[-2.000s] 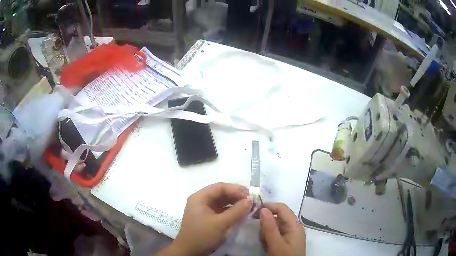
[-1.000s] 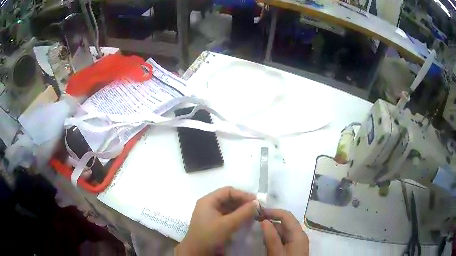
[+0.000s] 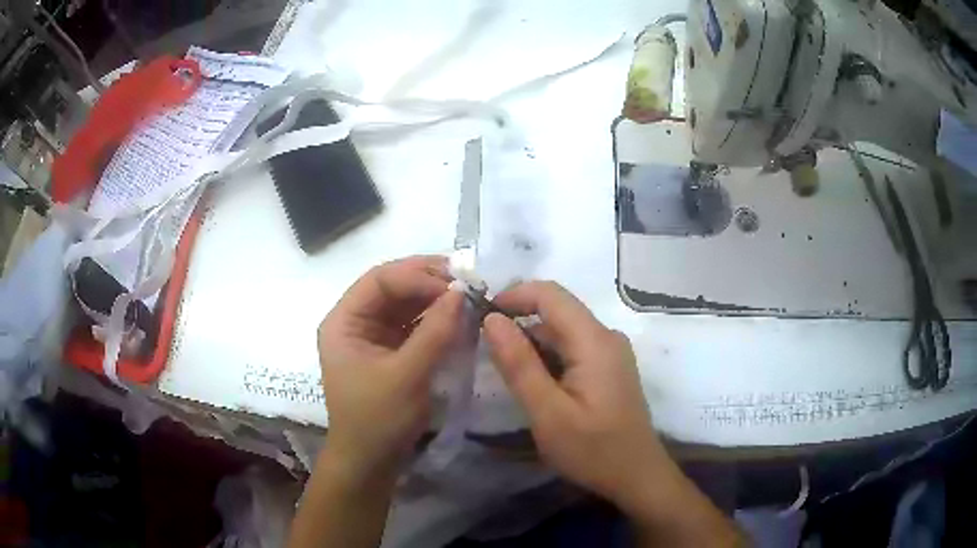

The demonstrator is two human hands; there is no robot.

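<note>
My left hand [image 3: 391, 348] pinches the edge of a white fabric piece [image 3: 455, 401] near the table's front edge. My right hand [image 3: 568, 375] holds a small dark tool [image 3: 525, 326], perhaps thread snips, with its tip at the fabric edge beside my left fingertips. The fabric hangs down between my hands and looks thin and see-through. A flat grey metal strip [image 3: 469, 195] lies on the table just beyond my fingers. The exact contact of the tool tip with the fabric is too small to tell.
Black phone [image 3: 327, 193] at left, crossed by white tape [image 3: 396, 112]. Further left are a printed sheet [image 3: 177, 139], red plastic bag [image 3: 118, 118] and red tray [image 3: 171, 310]. At right are the sewing machine [image 3: 750, 96], thread cone [image 3: 650, 75] and black scissors [image 3: 923, 310].
The view has tilted down and turned right, so the table and machine appear higher and further left. My right hand now shows more fully with the dark tool. Both hands stay at the fabric edge.
</note>
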